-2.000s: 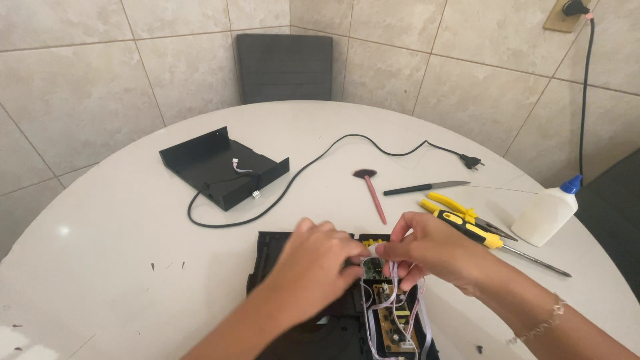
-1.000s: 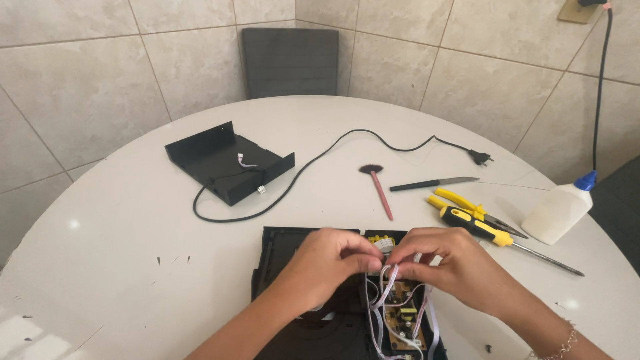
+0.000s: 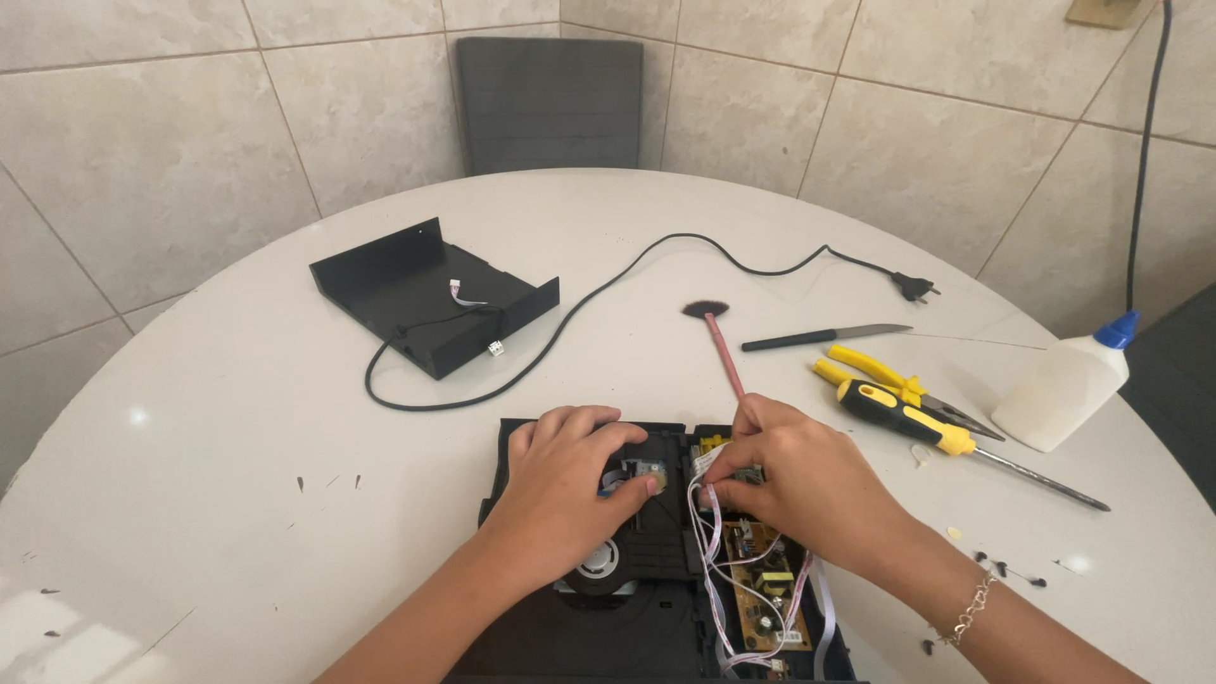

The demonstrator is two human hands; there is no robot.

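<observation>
An opened disc player with a black plastic chassis (image 3: pixel 665 570) lies at the near edge of the view. My left hand (image 3: pixel 560 494) rests on its disc drive, fingers spread, thumb by the laser pickup (image 3: pixel 651 470). Thumb and index finger of my right hand (image 3: pixel 798 465) pinch white wires (image 3: pixel 712 532) near the upper right of the chassis; the wire ends are partly hidden. Below the right hand is a brown circuit board (image 3: pixel 765 579) with wires looped over it.
A black metal cover (image 3: pixel 427 304) and power cord (image 3: pixel 608 285) lie beyond. To the right are a fan brush (image 3: pixel 722 347), knife (image 3: pixel 826 337), yellow pliers (image 3: pixel 893 380), screwdriver (image 3: pixel 950 437) and white bottle (image 3: pixel 1064 389). Several small screws (image 3: pixel 1002 570) lie near my right wrist.
My left hand has moved left, away from the wires beside my right hand, onto the disc drive. My right hand remains at the wires.
</observation>
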